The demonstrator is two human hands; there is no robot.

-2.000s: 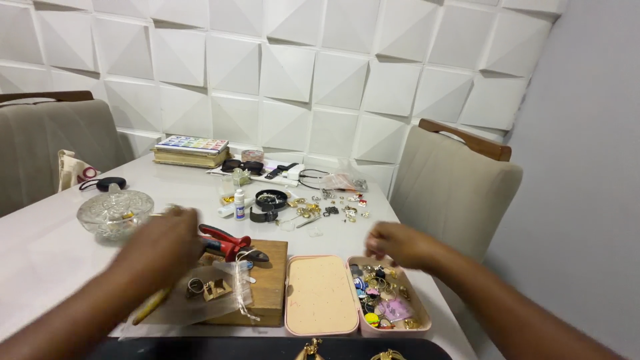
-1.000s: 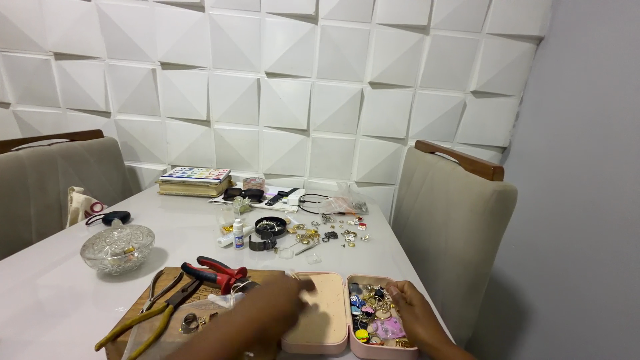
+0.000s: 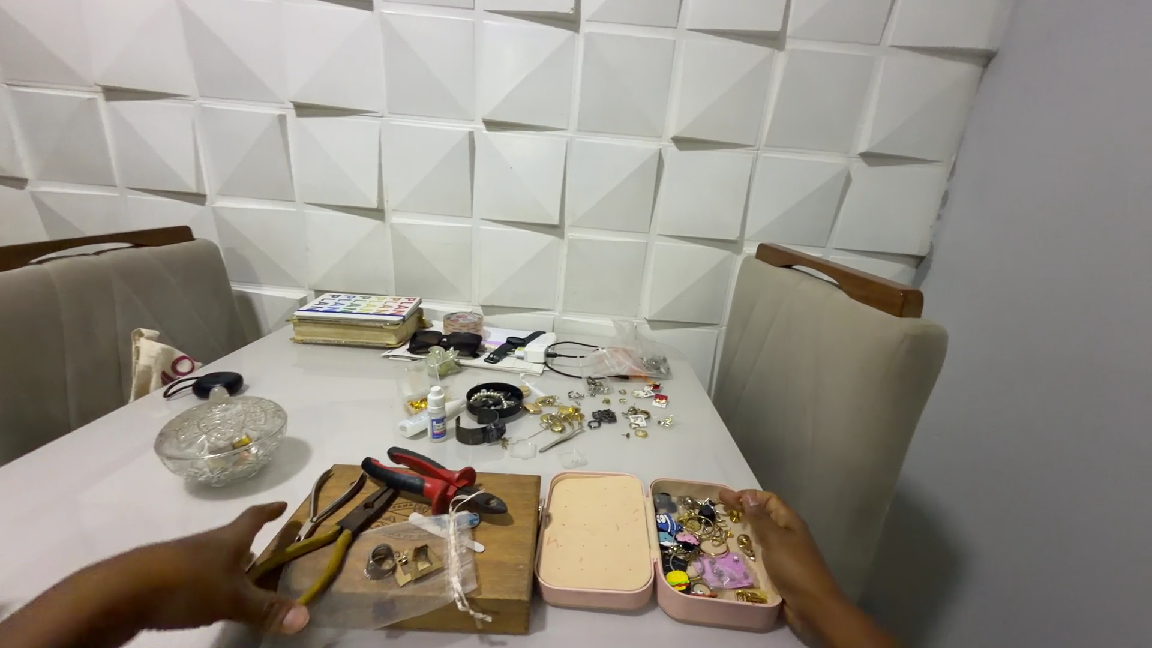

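Note:
My left hand (image 3: 211,571) has its fingers apart beside the yellow-handled pliers (image 3: 328,544), over the left edge of a wooden board (image 3: 508,531). Red-and-black-handled pliers (image 3: 432,477) and smaller pliers (image 3: 328,499) lie there too, with a sheer drawstring pouch (image 3: 405,598) holding metal rings. My right hand (image 3: 778,544) grips the right rim of the pink jewelry case (image 3: 720,612), its fingertips at the top corner. Earrings, charms and a small purple bag (image 3: 724,571) fill that half. The case's open lid (image 3: 598,540) lies flat between board and jewelry.
Behind are a lidded glass bowl (image 3: 220,445), a small white bottle (image 3: 436,414), a round black dish (image 3: 495,400) with jewelry, loose gold pieces (image 3: 558,418), sunglasses (image 3: 445,343), stacked books (image 3: 355,322) and a plastic bag (image 3: 630,355). Upholstered chairs (image 3: 819,405) flank the table.
My left hand has moved left, from beside the case lid to the yellow-handled pliers, uncovering the pouch and board. My right hand has shifted from above the jewelry to the case's right side.

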